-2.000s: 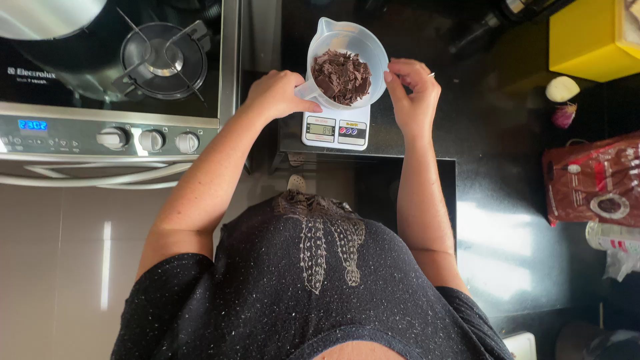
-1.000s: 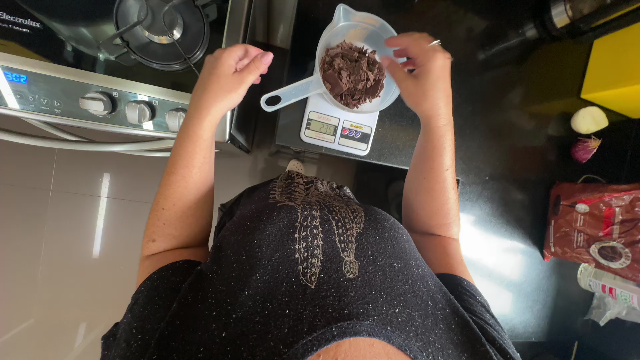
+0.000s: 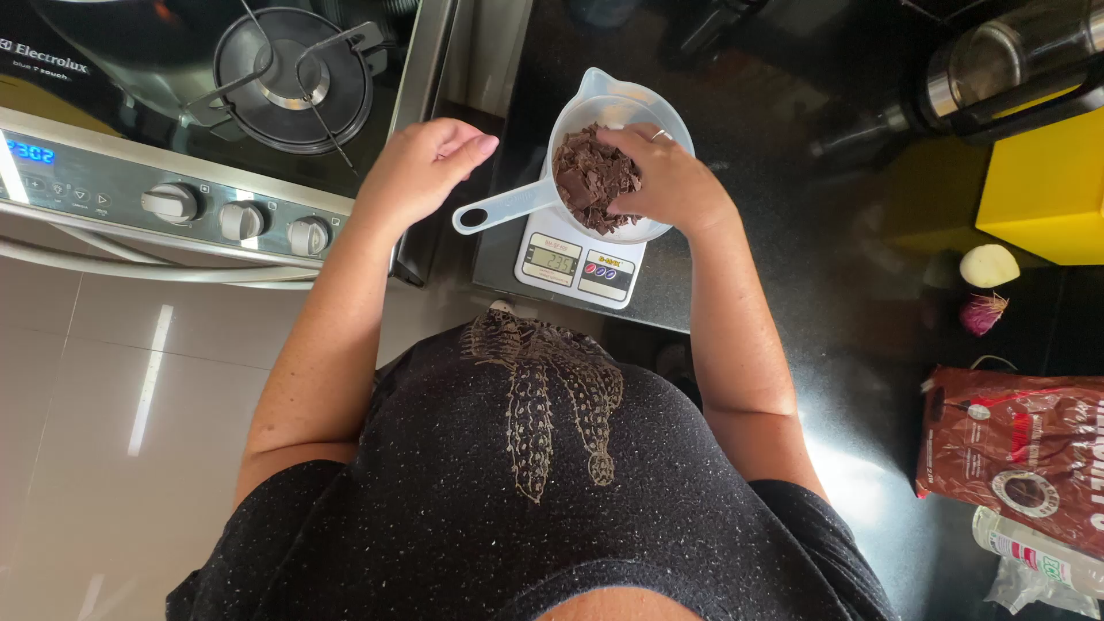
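A translucent plastic pitcher with a spout and a long handle [image 3: 509,205] stands on a white digital kitchen scale [image 3: 576,267], whose display is lit with digits. Dark chopped chocolate [image 3: 591,181] fills the bottom of the pitcher. My right hand [image 3: 677,177], with a ring on one finger, reaches into the pitcher, its fingertips on the chocolate at the right side; whether it pinches any piece is hidden. My left hand [image 3: 427,168] hovers left of the pitcher above the handle, touching nothing, its fingers curled and the thumb near the fingertips.
On the left is a gas stove [image 3: 293,82] with knobs along its front. The dark stone counter [image 3: 776,285] carries a yellow box [image 3: 1044,190], a white bulb-like piece [image 3: 989,266], a purple onion-like piece [image 3: 983,312], a brown plastic bag [image 3: 1018,448] and a clear plastic package [image 3: 1035,552].
My left hand has let go of the pitcher's handle and moved left. From the pitcher's right rim, my right hand has moved inside onto the chocolate.
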